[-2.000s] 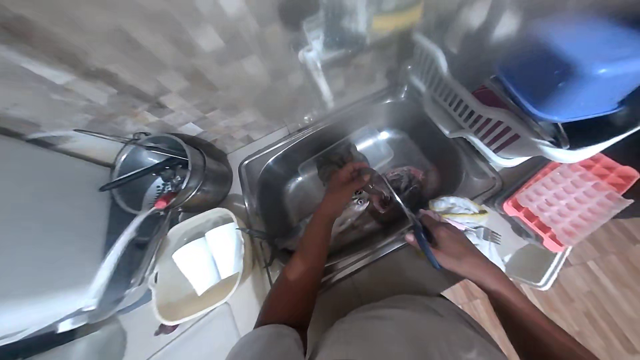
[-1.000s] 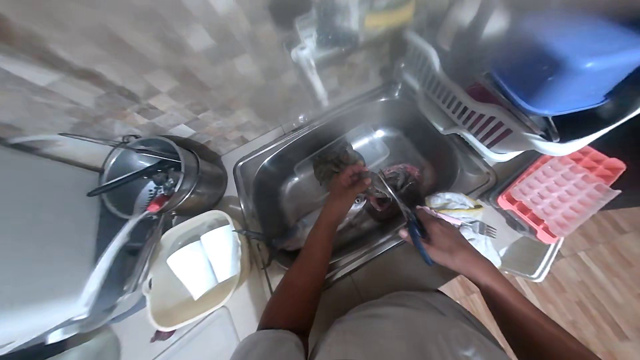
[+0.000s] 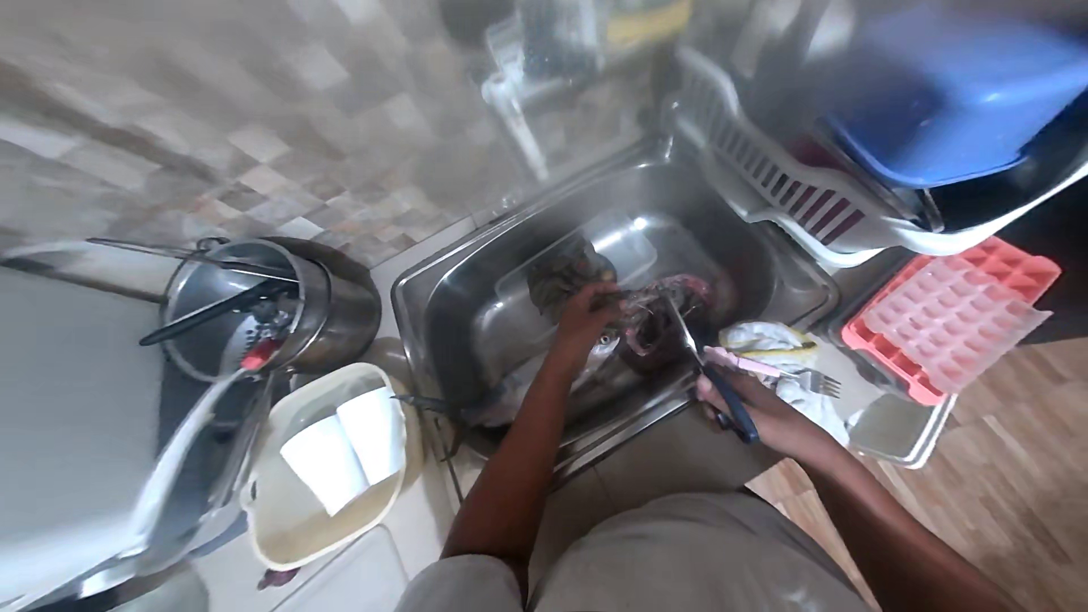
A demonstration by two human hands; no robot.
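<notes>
A whole fish (image 3: 518, 387) lies in the stainless steel sink (image 3: 476, 246), its head under my left hand (image 3: 591, 314) and its tail over the sink's left rim. My left hand grips dark, reddish matter at the head, perhaps gills or innards (image 3: 650, 314). Scissors (image 3: 722, 391) with dark blue handles are in my right hand (image 3: 744, 404), over the front rim; their metal blades reach into that matter. How far the blades are parted cannot be told. A dark, crumpled clump (image 3: 565, 276) sits beside my left fingers, on the sink bottom.
Left of the sink stand a steel pot (image 3: 340, 297) with utensils and a cream basin (image 3: 272, 518) holding two white cups. At right are a white dish rack (image 3: 748, 170) with a blue tub (image 3: 952, 102), coral ice trays (image 3: 935, 331), a fork (image 3: 820, 382) and a faucet (image 3: 518, 127) behind.
My right hand and the scissors have shifted slightly at the front rim. My left hand stays at the fish's head.
</notes>
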